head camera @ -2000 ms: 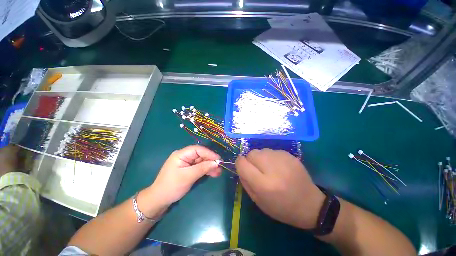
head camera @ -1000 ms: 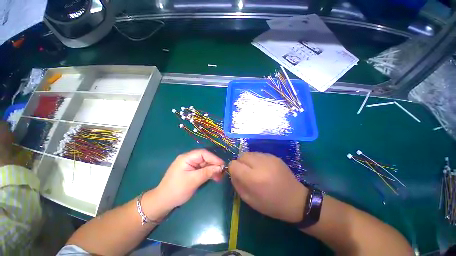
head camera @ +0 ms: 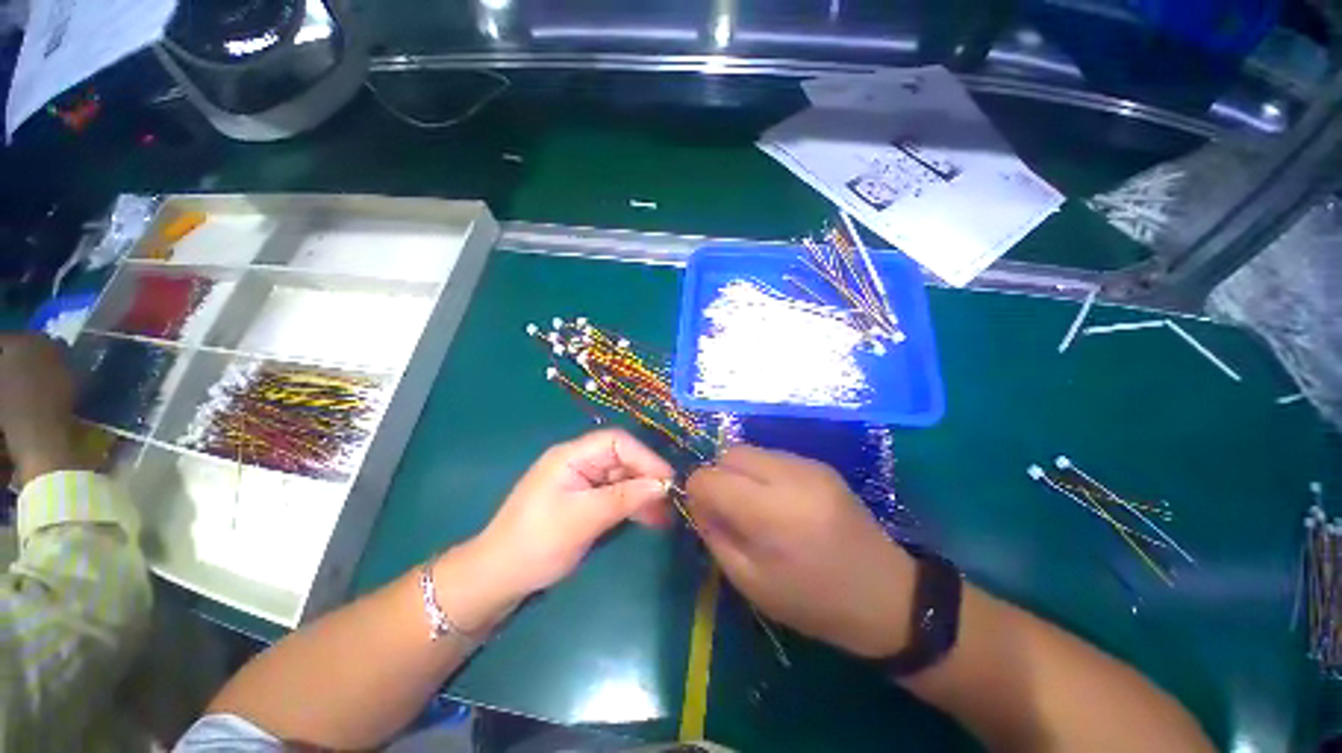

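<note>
My left hand [head camera: 589, 497] pinches the small white end of a wire harness [head camera: 682, 503] between thumb and fingertips, below the blue tray. My right hand [head camera: 780, 537] touches the same harness with its fingers curled on the wires; its fingertips are partly hidden. Thin wire tails hang below my right hand. A heap of part-assembled harnesses [head camera: 626, 375] with white ends lies left of the blue tray [head camera: 927, 386]. Dark blue loose wires [head camera: 824, 446] lie just below the tray, partly covered by my right hand.
A divided compartment box [head camera: 420, 390] with coloured wires stands left; another person's hand [head camera: 33, 405] is beside it. Finished harnesses [head camera: 1111, 515] lie right, more [head camera: 1320, 581] at the far right edge. Printed sheets [head camera: 920, 177], white tubes [head camera: 1163, 327] and a plastic bag [head camera: 1288, 280] lie behind.
The whole view has shifted slightly. Both hands stay together at the harness, and thin wire tails now show below my right hand. The other person's hand has moved beside the box.
</note>
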